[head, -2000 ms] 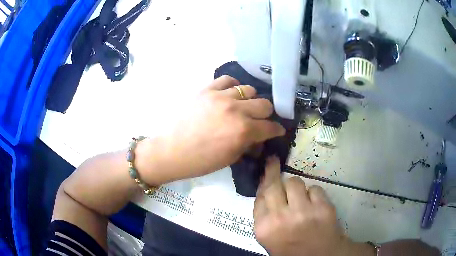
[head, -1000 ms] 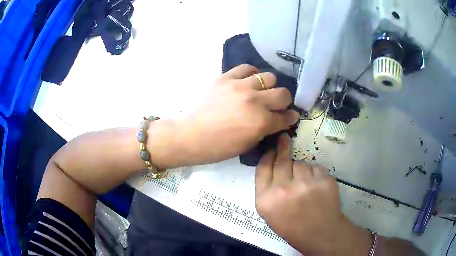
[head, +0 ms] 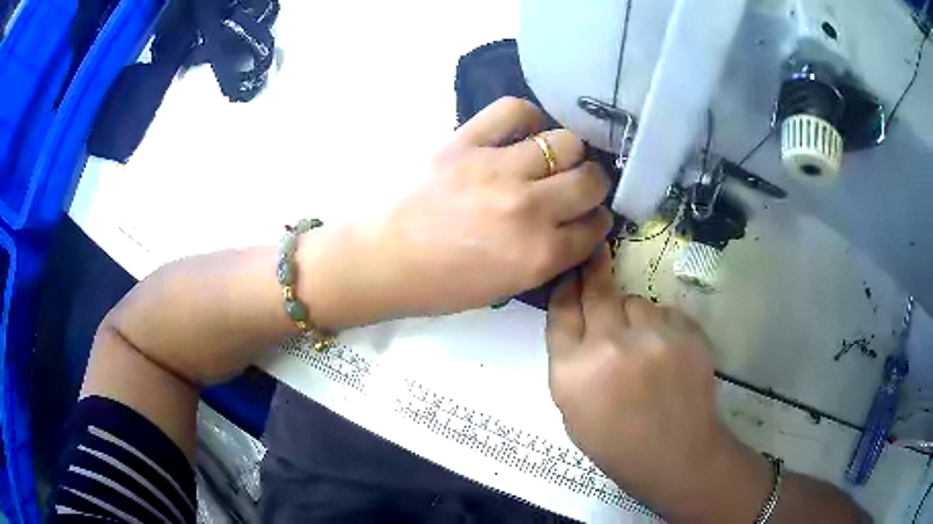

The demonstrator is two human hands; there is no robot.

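Observation:
A black fabric piece lies flat on the white table beside the sewing machine head, part of it under my hands. My left hand, with a ring and a bead bracelet, rests on the fabric, fingers bent, fingertips near the presser foot area. My right hand is just below it, its fingertips pinching the fabric's near edge against the left fingers. The needle and foot are mostly hidden behind the machine's white cover.
Black strips with pale lines lie at the upper left, beside blue bins. A purple-handled screwdriver lies at the right. White ribbed knobs are on the machine. A printed ruler scale runs along the near edge. Clear plastic is by the lap.
The fabric and both hands have moved up and away, toward the needle area. Less of the fabric's near end shows. The whole view has shifted, and the machine head sits further right.

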